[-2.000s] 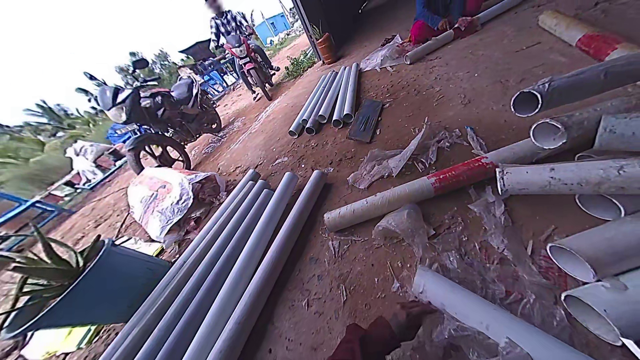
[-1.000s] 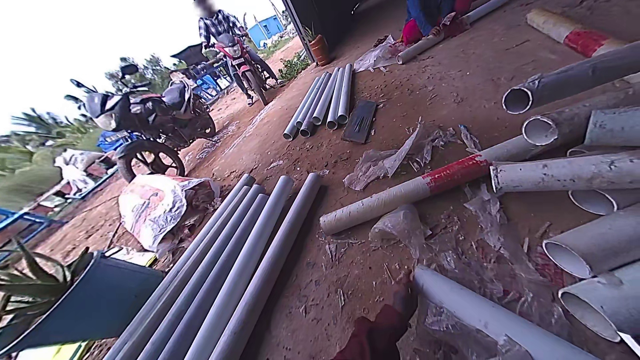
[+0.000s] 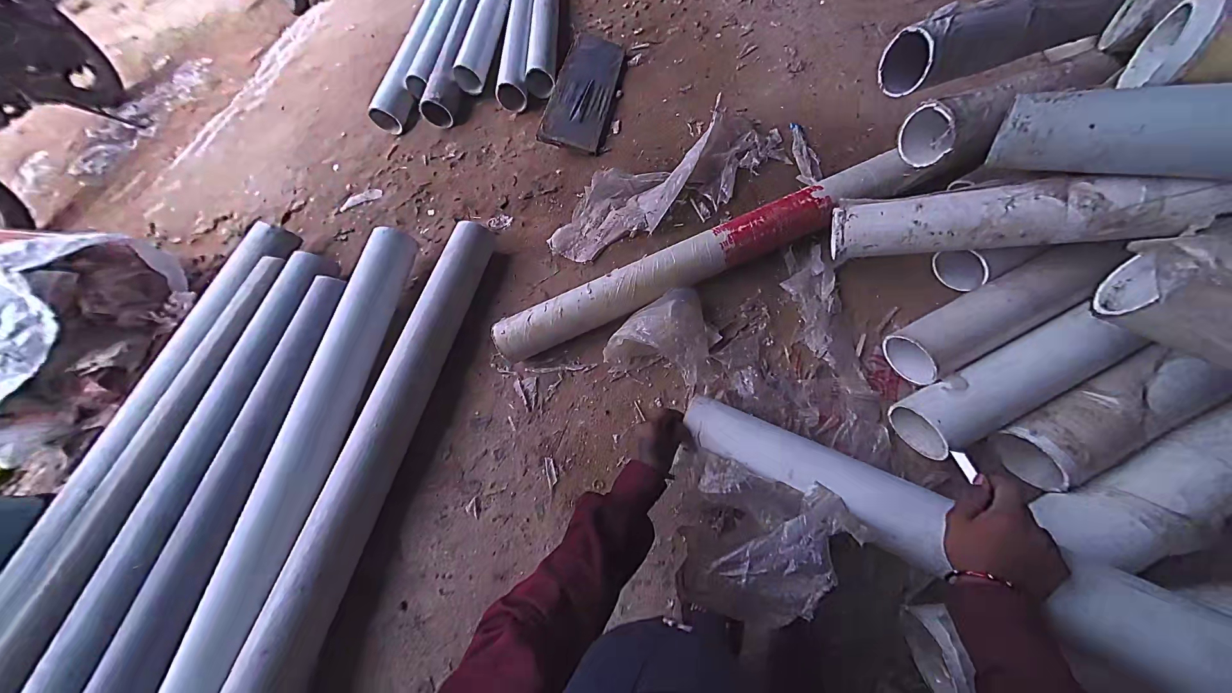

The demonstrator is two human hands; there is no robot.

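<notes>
A grey plastic pipe (image 3: pixel 818 464) lies at the lower right, running from the middle of the view toward the right edge. My left hand (image 3: pixel 662 438) is at its near-left end, touching the end or its rim; its fingers are partly hidden. Farther along, my right hand (image 3: pixel 1006 539) rests over the pipe, and a small white blade-like piece (image 3: pixel 964 467) sticks out from between its thumb and fingers. Torn clear plastic film (image 3: pixel 784 549) lies against the pipe between both hands.
Several grey pipes (image 3: pixel 322 443) lie side by side at the left. A pipe with a red band (image 3: pixel 616 294) lies ahead, near crumpled film (image 3: pixel 645 202). Dirty pipes (image 3: pixel 1039 212) are heaped at the right. A dark flat slab (image 3: pixel 582 93) lies beside more pipes (image 3: pixel 481 43) at the top.
The view has tilted down, and my right hand is now visible on the pipe. My left hand has come to the pipe's end; two seconds ago it was below it.
</notes>
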